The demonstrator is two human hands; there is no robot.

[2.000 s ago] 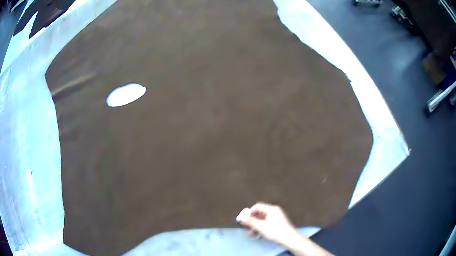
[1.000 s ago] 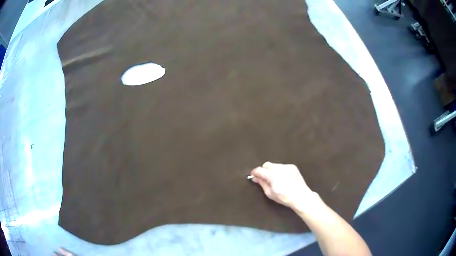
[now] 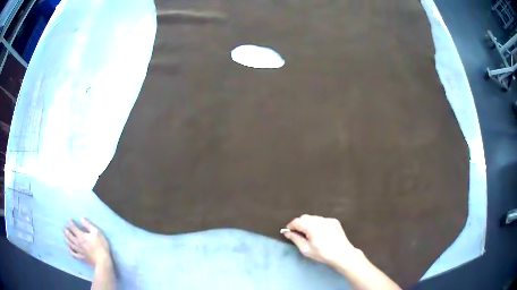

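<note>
A large dark brown leather hide (image 3: pixel 295 141) lies spread on the white-topped table (image 3: pixel 187 257), with a white oval hole in its upper part. My right hand (image 3: pixel 323 238) is at the hide's near edge, pinching a small whitish marker (image 3: pixel 284 230) between thumb and fingers. My left hand (image 3: pixel 88 243) rests on the bare tabletop at the lower left, fingers spread and empty, apart from the hide. Small creases show in the hide at the upper left.
Faint scribbled lines mark the tabletop at the left. Grey floor (image 3: pixel 501 164) shows on the right, with a metal frame on castors (image 3: pixel 503 62). A metal frame and something blue stand at the upper left.
The view has turned left, so the hide and hole sit further right. My left hand has come fully into view on the table. My right hand is now closer to the hide's near edge.
</note>
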